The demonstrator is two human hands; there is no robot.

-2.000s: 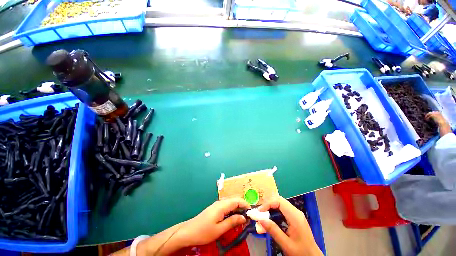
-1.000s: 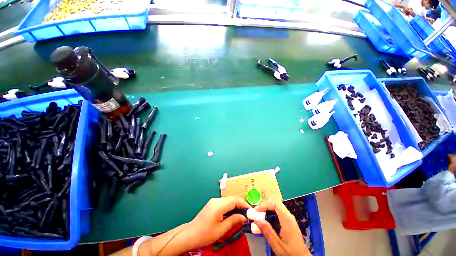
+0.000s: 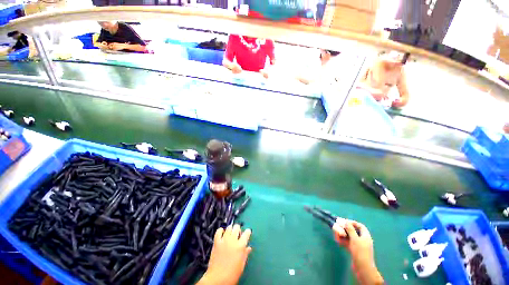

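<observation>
My right hand (image 3: pixel 360 245) holds the white head of an assembled piece (image 3: pixel 325 216) above the green tabletop; its slim black ends point away to the upper left. My left hand (image 3: pixel 229 251) lies over loose black handles (image 3: pixel 207 224) beside the left bin (image 3: pixel 179 231). Its fingertips touch the heap, and I cannot tell whether they grip one. The bin is heaped with black handles (image 3: pixel 106 217).
A dark bottle (image 3: pixel 219 167) stands beside the bin. White squeeze bottles (image 3: pixel 428 251) lie by the right bin (image 3: pixel 441 222). Assembled pieces (image 3: pixel 382 193) lie along the dark belt. Several people, one in a red top (image 3: pixel 249 53), sit across it.
The view has risen and turned left; the cardboard pad is out of view. My hands have separated: the right has moved forward with the piece, the left to the loose handles.
</observation>
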